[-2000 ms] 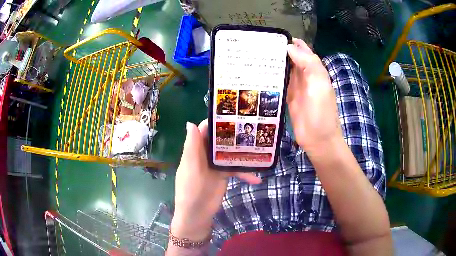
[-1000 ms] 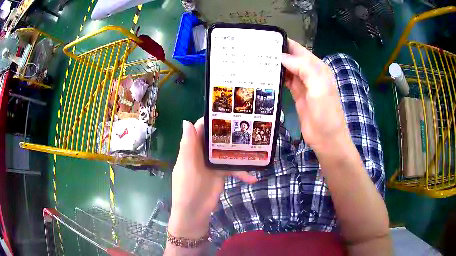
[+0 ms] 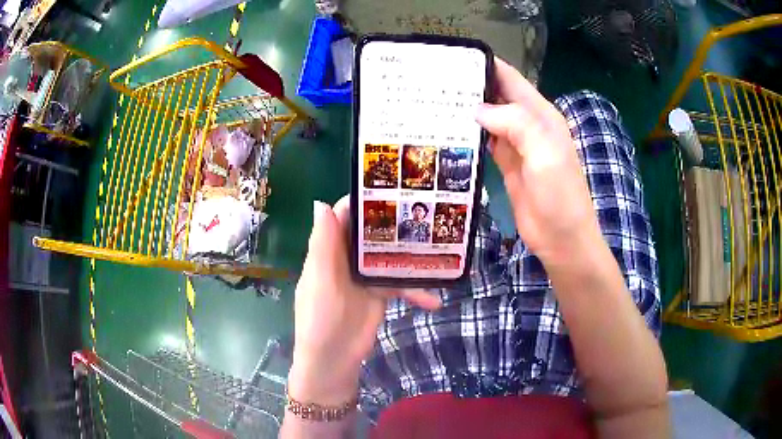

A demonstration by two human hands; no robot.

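A smartphone (image 3: 420, 167) in a dark case is upright above my lap. Its white screen shows lines of text, two rows of picture tiles and a reddish bar at the bottom. My left hand (image 3: 336, 296) holds its lower left side and bottom, with the thumb along the left edge and fingers under the bottom. A gold-coloured link band (image 3: 321, 411) is on my left wrist. My right hand (image 3: 538, 163) is at the upper right edge, with fingers partly hidden behind the phone and the thumb tip at the screen's right edge.
My plaid trousers (image 3: 489, 343) are below. A yellow cart (image 3: 163, 163) with bagged goods (image 3: 219, 227) stands left; another yellow cart (image 3: 750, 206) with a brown block (image 3: 708, 236) stands right. A blue bin (image 3: 322, 64) is behind the phone. A wire trolley (image 3: 129, 386) is lower left.
The phone has shifted slightly left and up in the view. My right thumb has moved from beside the phone's upper right edge onto the screen's edge. The screen layout looks the same.
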